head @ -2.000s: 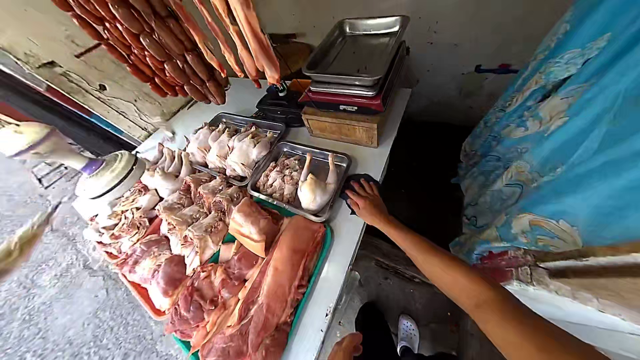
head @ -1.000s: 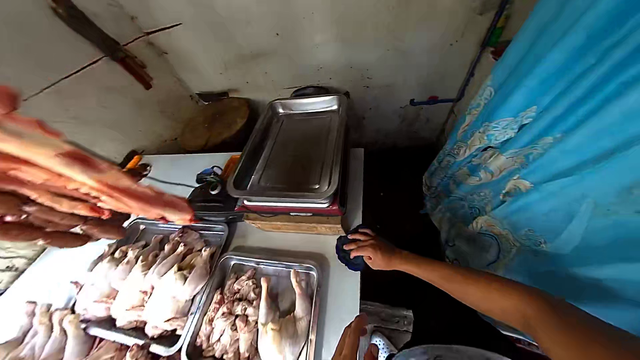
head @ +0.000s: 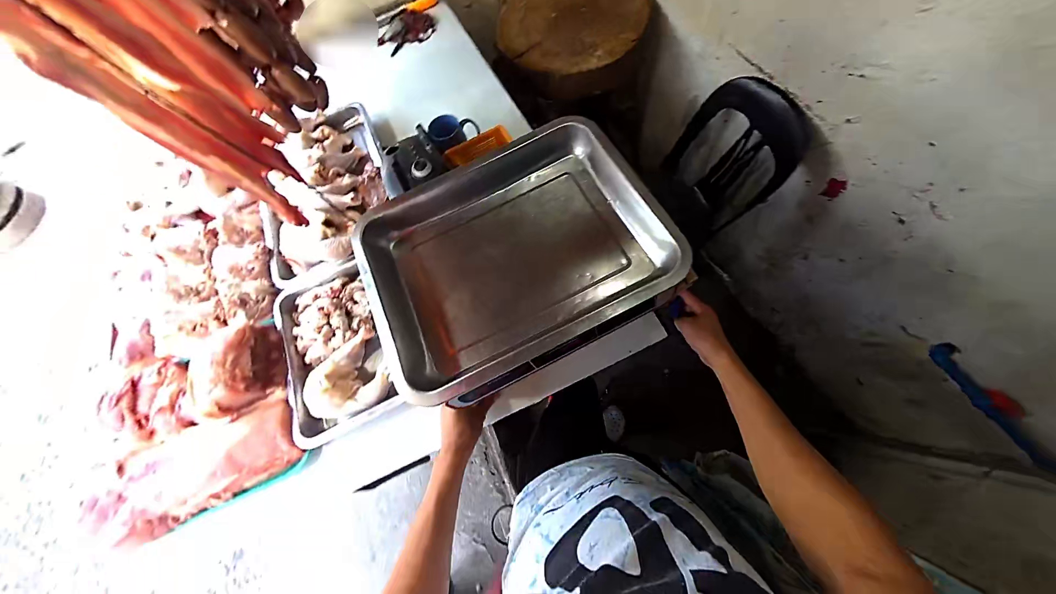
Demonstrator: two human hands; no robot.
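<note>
A rectangular stainless steel tray [head: 520, 256] rests on top of a scale [head: 569, 345], whose front edge shows below the tray rim. My left hand [head: 469, 412] is at the near left corner beneath the tray, its fingers hidden under the edge. At the right corner, my right hand [head: 700, 322] touches the side of the scale or its wooden base, with a bit of dark blue cloth [head: 678, 308] at its fingers. Just left of the scale lies a metal tray of chicken pieces [head: 337, 375] with a whole chicken.
Strips of meat [head: 157, 91] and sausages [head: 264, 49] hang at upper left. Raw meat [head: 206, 445] covers the left side of the white table [head: 577, 363]. Behind the scale are a blue mug [head: 445, 132], an orange basket [head: 478, 147], a wooden block [head: 573, 33] and a black plastic chair [head: 742, 140].
My right hand has moved from the table edge beside the scale to the scale's right side. My left hand has come up to the tray's near left corner. The view has turned strongly.
</note>
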